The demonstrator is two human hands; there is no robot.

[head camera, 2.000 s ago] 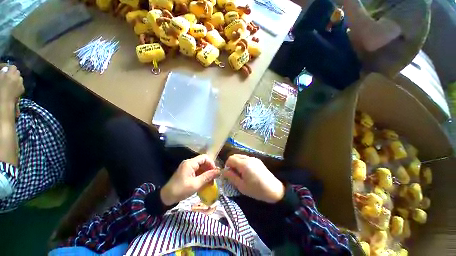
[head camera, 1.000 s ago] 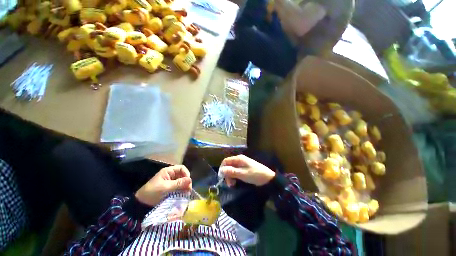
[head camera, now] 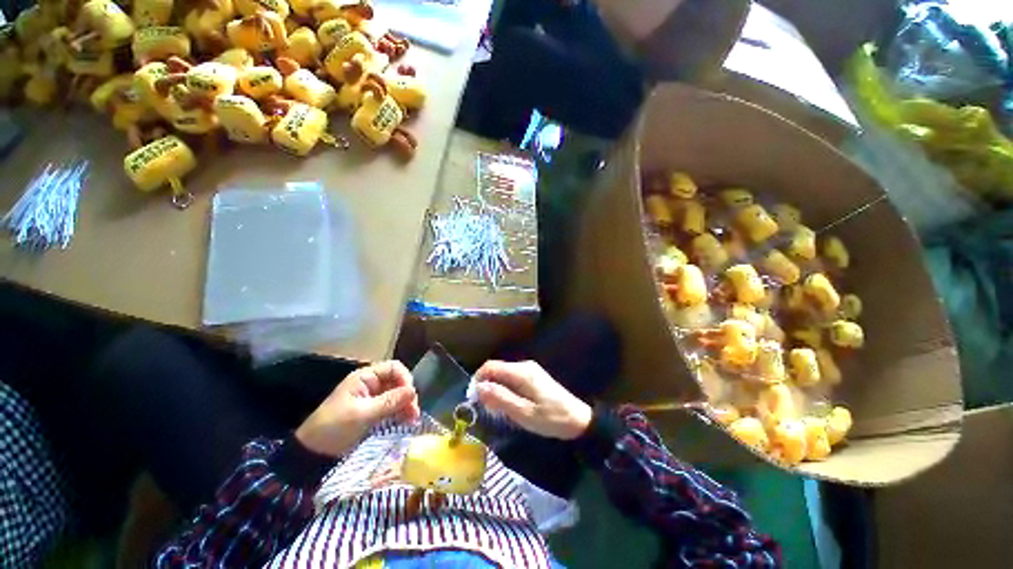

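Note:
A yellow plush keychain (head camera: 443, 463) with orange-brown trim hangs upright by its metal ring (head camera: 464, 413) over the striped apron. My right hand (head camera: 531, 397) pinches at the ring, with a bit of white material at the fingertips. My left hand (head camera: 359, 407) is closed at the fingertips to the left of the ring, on what looks like the edge of a clear bag (head camera: 443, 367). The bag's thin film shows between my hands, and its lower part is hard to make out. The toy appears outside the bag.
Loose plush keychains (head camera: 239, 117) heap on the table (head camera: 122, 245). A clear bag stack (head camera: 267, 256) lies near its edge. White ties lie on the table (head camera: 47, 206) and low carton (head camera: 470, 241). Right, a large carton (head camera: 889, 367) holds bagged plush keychains (head camera: 761, 289). A neighbour's checked clothing shows left.
The view has swung right, bringing more of the large carton in. The plush keychain, first mostly hidden by my left hand, now hangs from its ring at my right hand. My hands have moved apart.

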